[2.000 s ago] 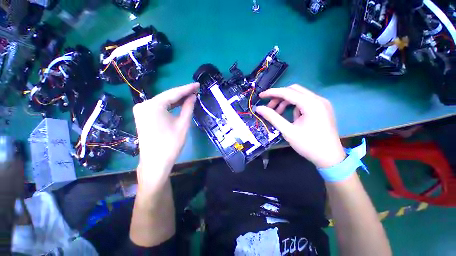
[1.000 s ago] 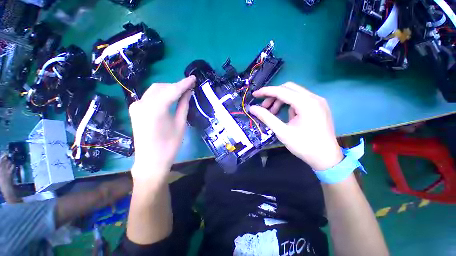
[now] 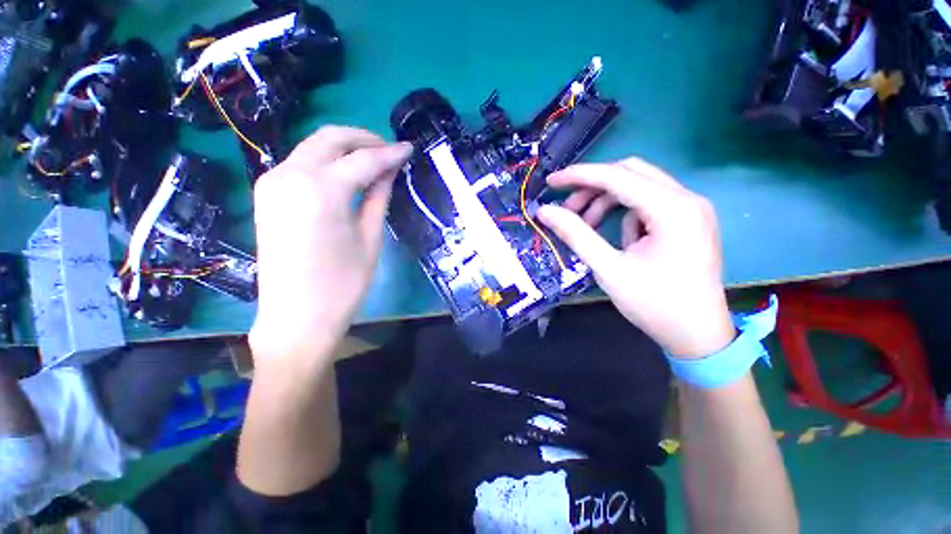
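A half-assembled black camcorder body (image 3: 422,224) lies tilted at the bench's front edge, its round barrel (image 3: 423,113) at the upper left. A white ribbon cable (image 3: 482,232) runs along it, with an amber patch (image 3: 490,296) near the lower end. The narrow side arm (image 3: 584,127) sticks out to the upper right with yellow, red and black wires (image 3: 528,198). My left hand (image 3: 328,229) is at the barrel side, thumb and finger close together; whether they grip anything is unclear. My right hand (image 3: 652,250) has its fingertips at the body's right side by the wires; its grip is partly hidden.
Several similar open units (image 3: 261,63) lie at the left, and more (image 3: 824,78) at the upper right. A pale box (image 3: 75,282) stands on the left bench edge. A red stool (image 3: 866,360) is below the bench at right. Part of another person (image 3: 63,428) shows at lower left.
The bench units and box have shifted up and left in view. My left fingertips stay by the barrel and my right by the wires. The other person's forearm at lower left has moved back.
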